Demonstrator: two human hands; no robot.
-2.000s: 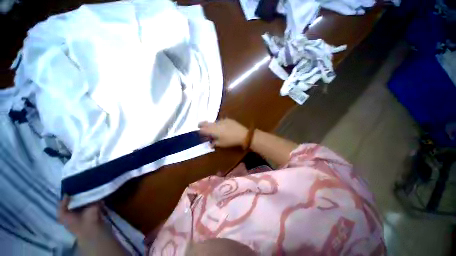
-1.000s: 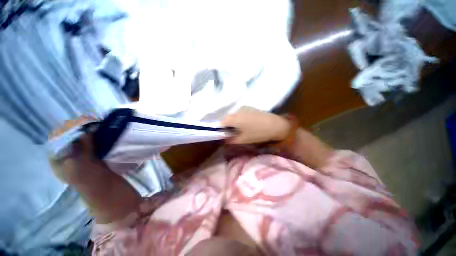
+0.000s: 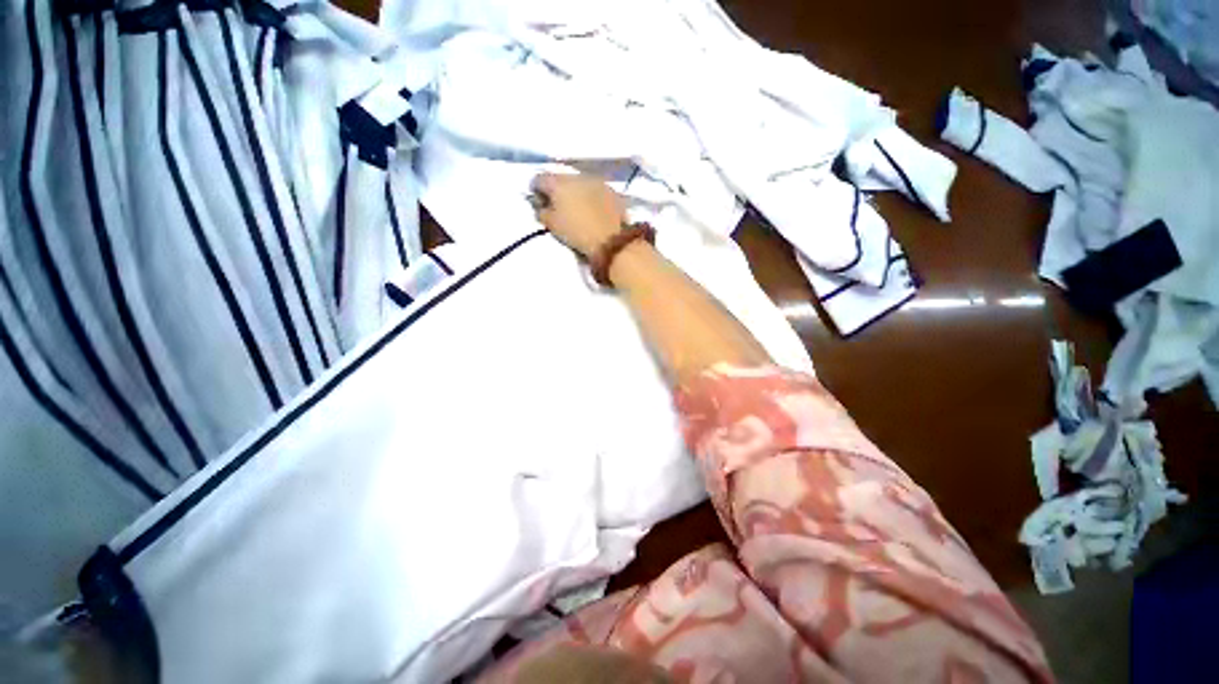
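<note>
A white top (image 3: 401, 454) with a thin navy stripe along its edge is spread on the table in front of me. My right hand (image 3: 575, 211) is closed on the upper end of that striped edge; a small dark tip shows at the fist, too small to name. The stripe runs straight down to the navy collar (image 3: 114, 601) at the lower left. My left hand (image 3: 67, 655) is at the lower left edge, dark and mostly cut off, beside the collar; its fingers cannot be made out.
Stacked garments with navy lines (image 3: 174, 214) lie at the left. More white garments (image 3: 695, 107) lie beyond my right hand. At the right are a white heap (image 3: 1110, 147), a dark flat rectangle (image 3: 1123, 266) and a tangle of fabric strips (image 3: 1103, 481) on the red-brown table (image 3: 936, 388).
My right hand has moved up and away from my body, with the striped edge now stretched long. My left hand has moved to the lower left edge. The view has shifted.
</note>
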